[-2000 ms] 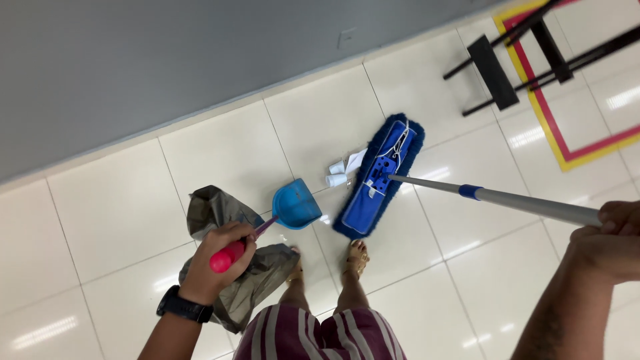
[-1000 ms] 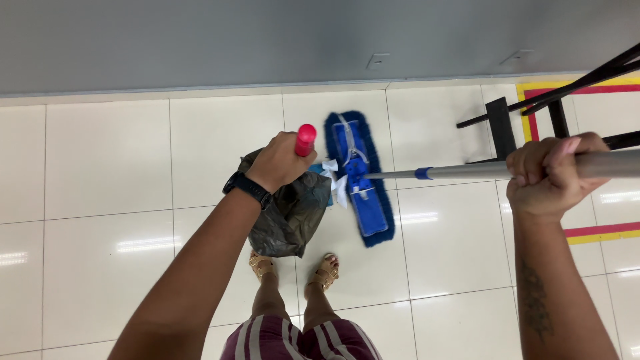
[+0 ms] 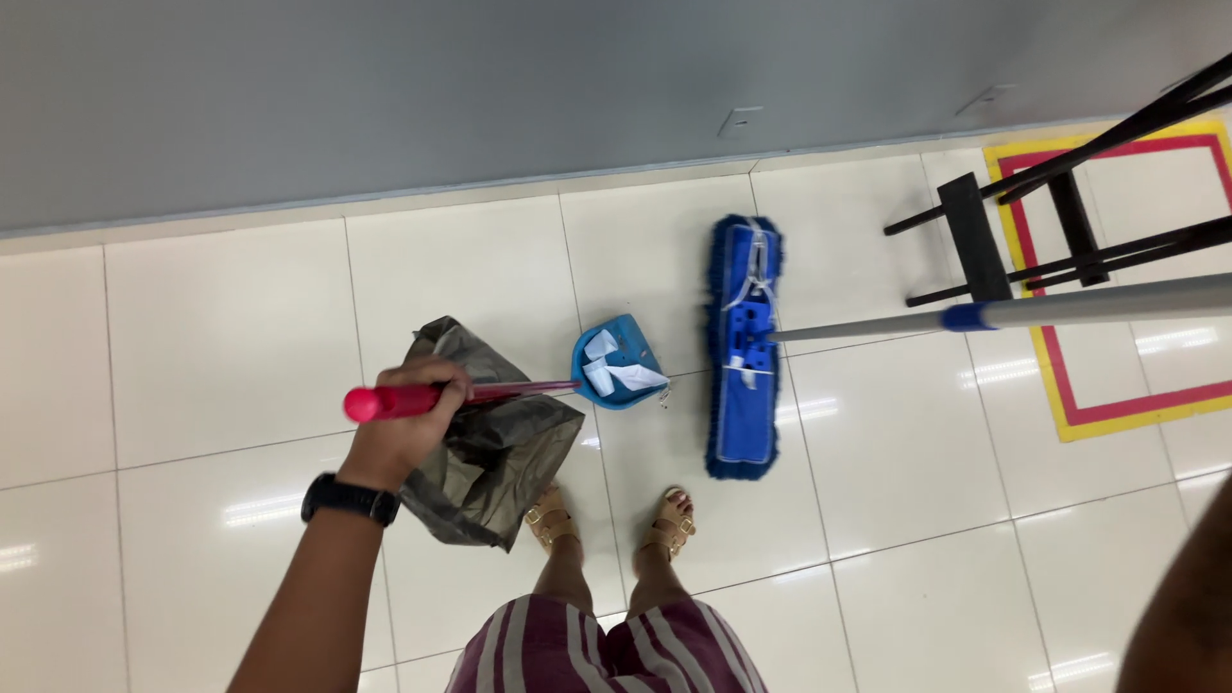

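Note:
My left hand [image 3: 409,419] grips the red handle [image 3: 385,402] of a long-handled dustpan, and a dark plastic bag [image 3: 500,462] hangs at the same hand. The blue dustpan [image 3: 626,332] rests on the floor with several crumpled white paper pieces [image 3: 616,373] in it. Small debris [image 3: 665,395] lies at its lip. To the right, apart from the dustpan, a blue dust mop [image 3: 749,414] lies lengthwise on the tiles. Its metal pole [image 3: 1107,300] runs off the right edge. Of my right arm only a blurred forearm [image 3: 1184,597] shows; the right hand is outside the frame.
A grey wall [image 3: 385,106] with an outlet plate [image 3: 740,121] stands beyond the tile floor [image 3: 231,327]. At the upper right are the black legs of a piece of furniture [image 3: 974,236] and a red and yellow floor marking [image 3: 1059,385]. My sandalled feet [image 3: 669,525] are below the dustpan.
The white papers, on the floor beside the mop two seconds ago, are in the dustpan. The mop head stands farther from the dustpan. My right hand, on the pole earlier, has left the view.

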